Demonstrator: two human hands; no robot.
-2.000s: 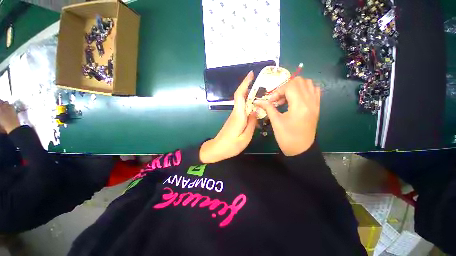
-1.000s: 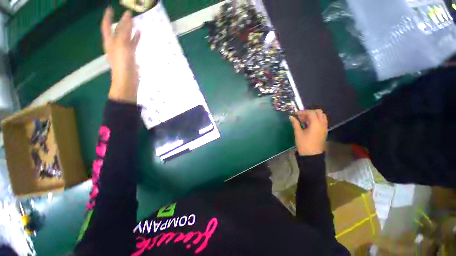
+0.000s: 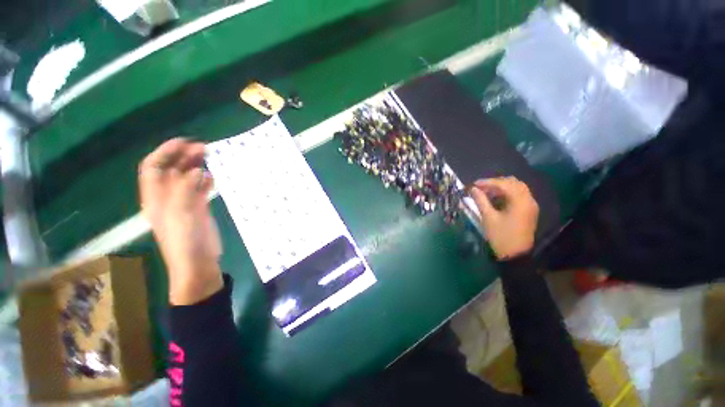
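My left hand point(image 3: 181, 208) is blurred, raised over the bench left of the white backing sheet point(image 3: 274, 195), fingers curled; whether it holds anything is unclear. My right hand point(image 3: 509, 216) is at the near end of the pile of wired components point(image 3: 397, 155), thumb and finger close together; any small part between them cannot be made out. A pale housing point(image 3: 262, 98) with a dark part lies on the conveyor beyond the sheet. The black adhesive block point(image 3: 316, 278) lies on the sheet's near end, with a pale slot in it.
An open cardboard box point(image 3: 141, 334) with dark components stands at the near left. A large black foam sheet point(image 3: 477, 135) lies right of the pile. Clear plastic bags point(image 3: 588, 83) lie at the far right. The green conveyor point(image 3: 318, 60) runs across the back. A dark sleeve shows at right.
The housing that was by my left hand at the top edge now lies on the conveyor, away from the hand. The view has shifted. My right hand stays at the pile's near end.
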